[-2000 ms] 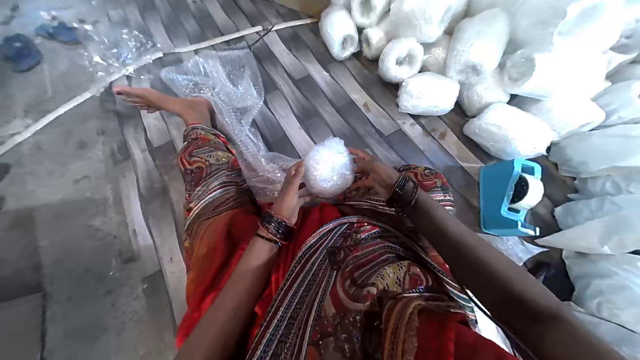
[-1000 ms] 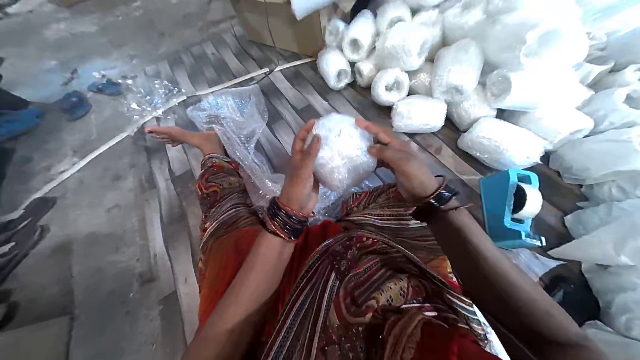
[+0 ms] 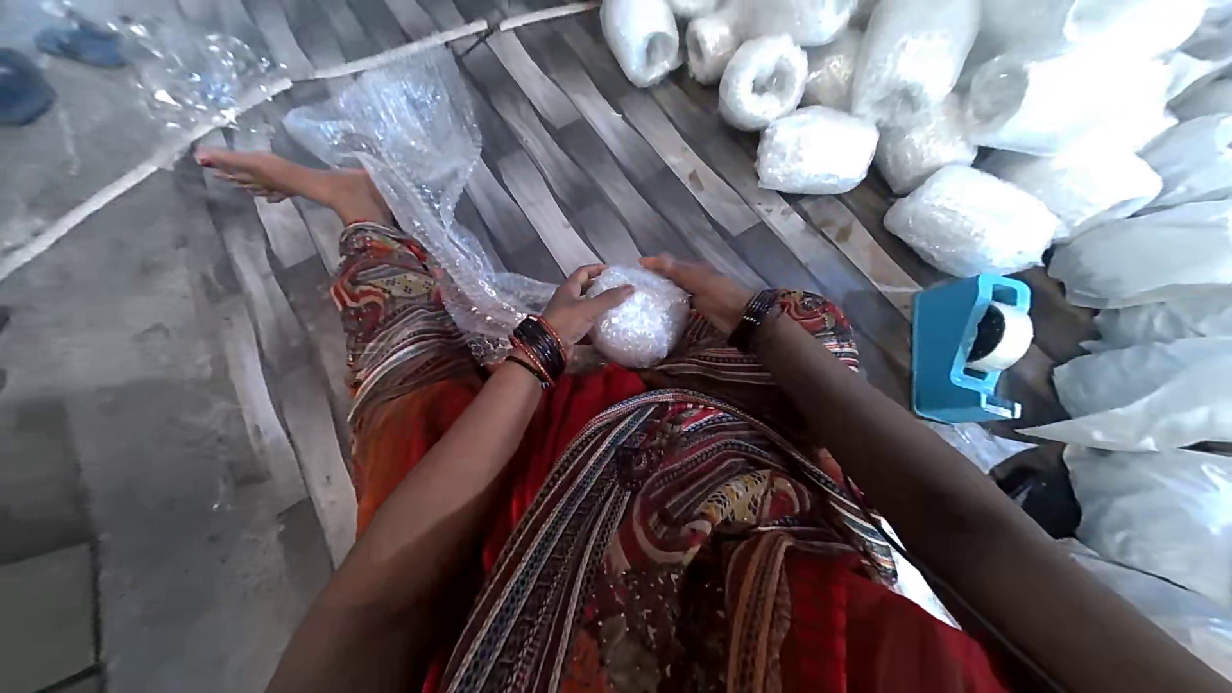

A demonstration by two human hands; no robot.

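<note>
A rounded bundle in bubble wrap rests at my lap between both hands. My left hand lies on its left side, thumb across the top and fingers at the upper edge. My right hand touches its upper right side with the fingertips. What is inside the wrap cannot be made out. A long loose sheet of bubble wrap trails over my outstretched leg and ends beside the bundle. To the right stands a blue tape dispenser with a roll of clear tape.
Many bubble-wrapped bundles are piled at the upper right on the wood-patterned floor sheet. White padded pouches line the right edge. Crumpled clear plastic and blue footwear lie at the upper left, past a white strip.
Both hands have lowered the bundle from its raised position a second ago to the lap. The right hand's fingers now lie flatter against its side.
</note>
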